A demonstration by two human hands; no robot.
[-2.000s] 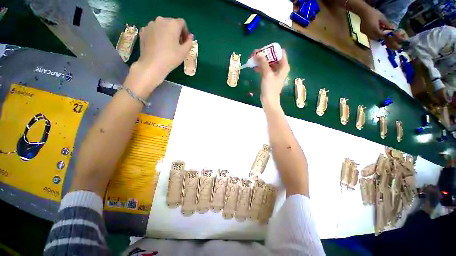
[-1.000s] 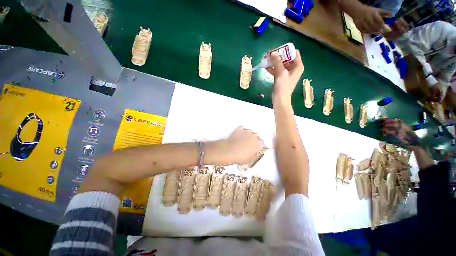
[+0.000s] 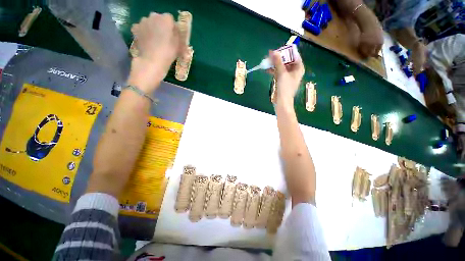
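My right hand holds the white glue bottle with the red-and-white label. Its thin nozzle points left, with its tip at the upper right side of a beige moulded part on the green conveyor belt. My left hand, slightly blurred, is over the belt at the upper left, closed on another beige part at its fingertips. A further beige part lies just below that one. One more is mostly hidden behind my left hand.
Beige parts stand in a row on the white sheet; a heap lies at right. More parts lie along the belt. Grey-yellow carton and metal post are at left. Blue parts and other people's hands are across the belt.
My left hand has moved from the white sheet up over the belt with the loose beige part, now gone from the sheet. The nozzle is at a different beige part.
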